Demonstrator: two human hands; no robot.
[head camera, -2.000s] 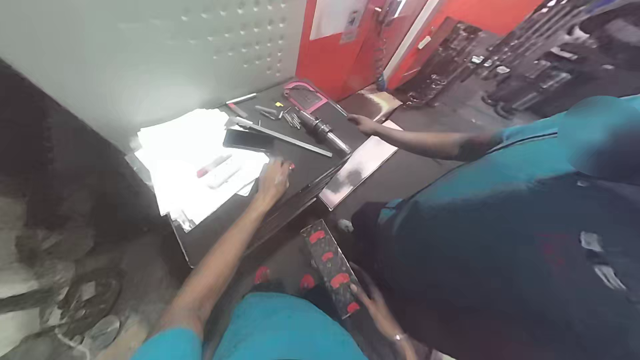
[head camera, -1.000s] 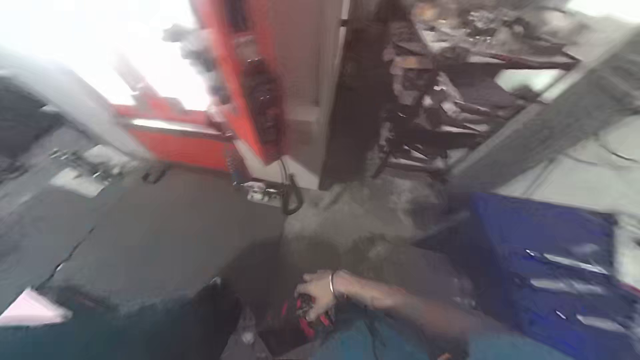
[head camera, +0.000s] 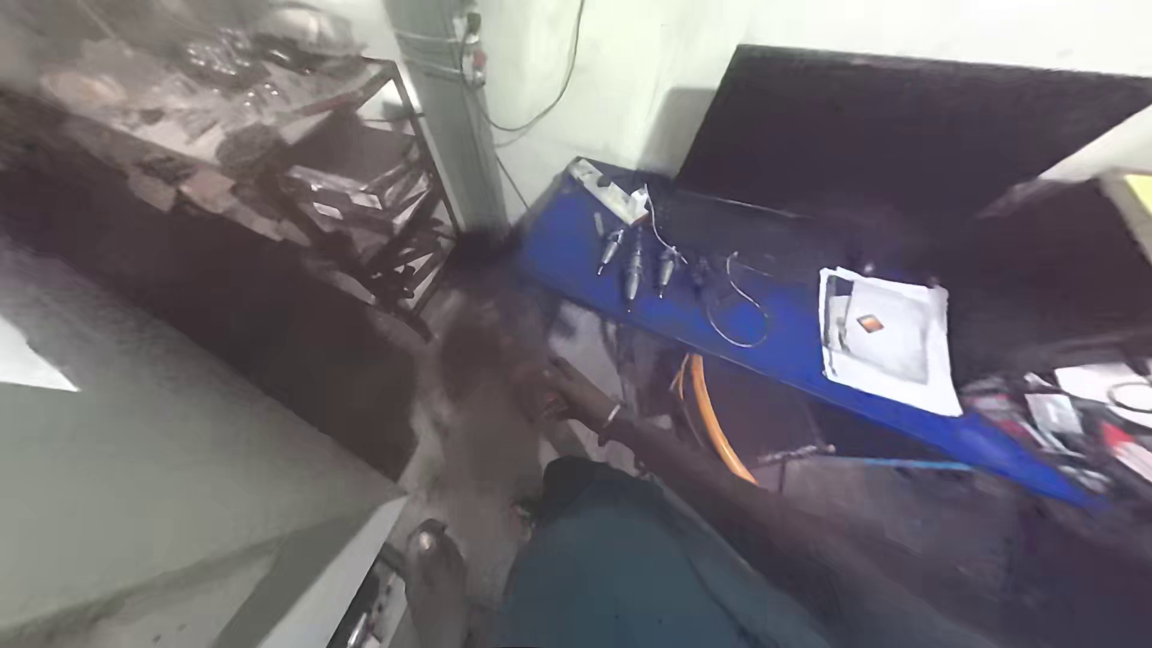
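My right hand, with a bracelet at the wrist, is stretched low over the floor beside the blue table. It is dark and blurred, so I cannot tell whether it holds anything. My left hand is out of view. The blue table bears several metal tool holders, one of them in the middle, and a white power strip. A thin looped cable lies to their right. Farther right are white sheets with a small orange-brown diamond-shaped piece on them.
An orange hose hangs below the blue table. A cluttered metal rack stands at the upper left, and a pale cabinet fills the lower left. A large dark panel rises behind the table. Papers and packets lie at the far right.
The view has swung far round, from a desk with papers and another person to the blue table. My right hand earlier held a black-and-red box. My left hand, earlier at the desk, has left view.
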